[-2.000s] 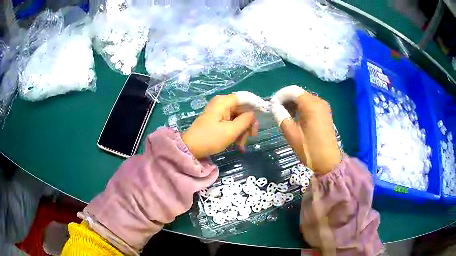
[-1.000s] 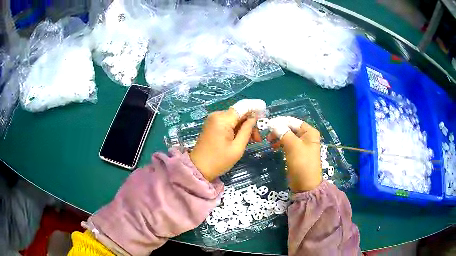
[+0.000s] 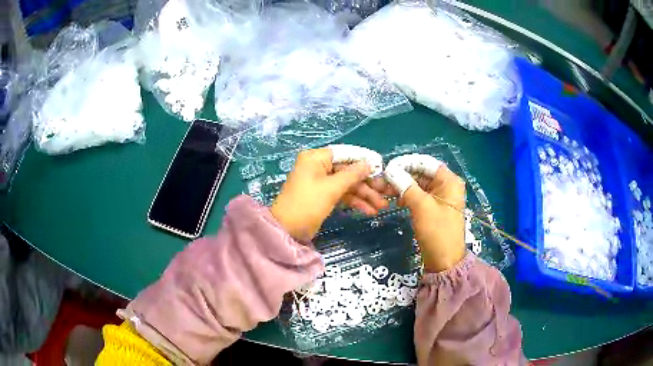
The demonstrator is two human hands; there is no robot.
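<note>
My left hand (image 3: 322, 186) and my right hand (image 3: 432, 204) meet fingertip to fingertip above the clear tray (image 3: 358, 246). White finger cots cover the working fingers. My left fingers pinch a small white part (image 3: 374, 166), largely hidden by the fingertips. My right thumb and forefinger are pinched together; a thin straw-coloured stick (image 3: 494, 226) passes out from that hand to the right, over the blue bin's edge. A pile of flat white parts with dark holes (image 3: 351, 297) lies in the near part of the tray.
A smartphone (image 3: 190, 179) lies left of the tray. Clear bags of white parts (image 3: 89, 107) line the back of the green bench (image 3: 71, 207). A blue bin (image 3: 526, 179) with small white parts stands at the right. The bench edge curves along the front.
Both hands have stayed over the tray, and their fingertips have come closer together since one second ago. The stick now slants down to the right instead of lying nearly level.
</note>
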